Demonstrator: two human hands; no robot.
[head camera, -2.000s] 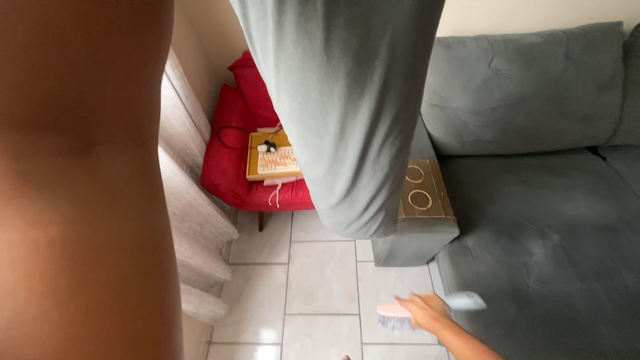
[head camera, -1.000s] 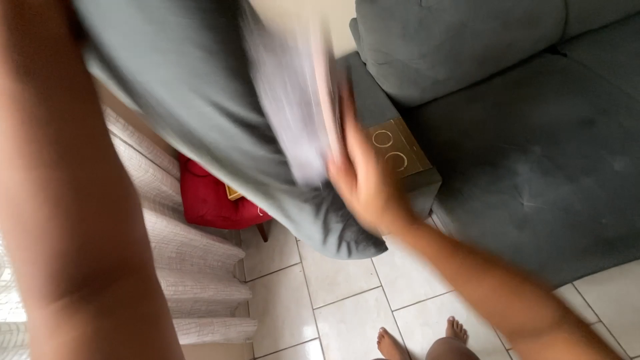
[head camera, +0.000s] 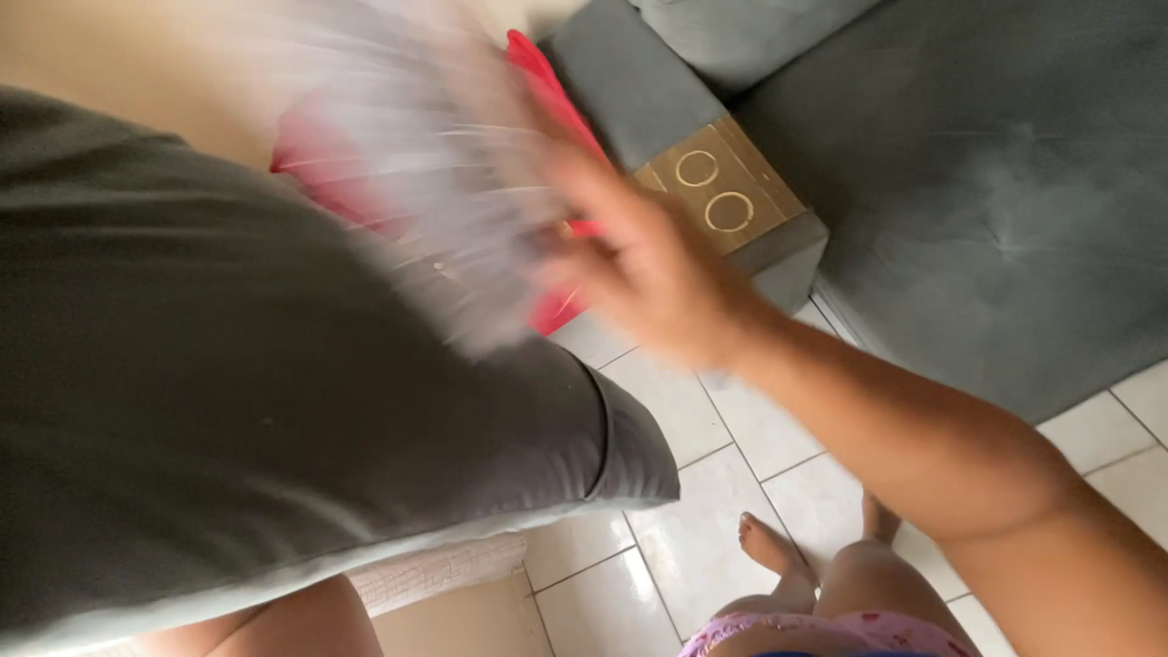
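A gray sofa cushion (head camera: 301, 365) fills the left side, held up on edge above the floor. Part of my left arm shows under it at the bottom left, and my left hand is out of sight. My right hand (head camera: 630, 255), blurred by motion, grips a brush (head camera: 447, 182) with long pale bristles. The bristles are beside the cushion's upper face; whether they touch it cannot be told. The brush's handle is mostly hidden by the hand.
A gray sofa (head camera: 985, 219) stands at the right, with a wooden armrest tray (head camera: 757, 173) bearing two rings. Behind the brush is a red chair (head camera: 328, 164). My bare feet are on the white tile floor (head camera: 703, 547), near a light curtain (head camera: 447, 570).
My right hand with the brush has risen from low over the floor to the cushion. The cushion has tilted from hanging nearly upright to lying across the left. The view has also turned.
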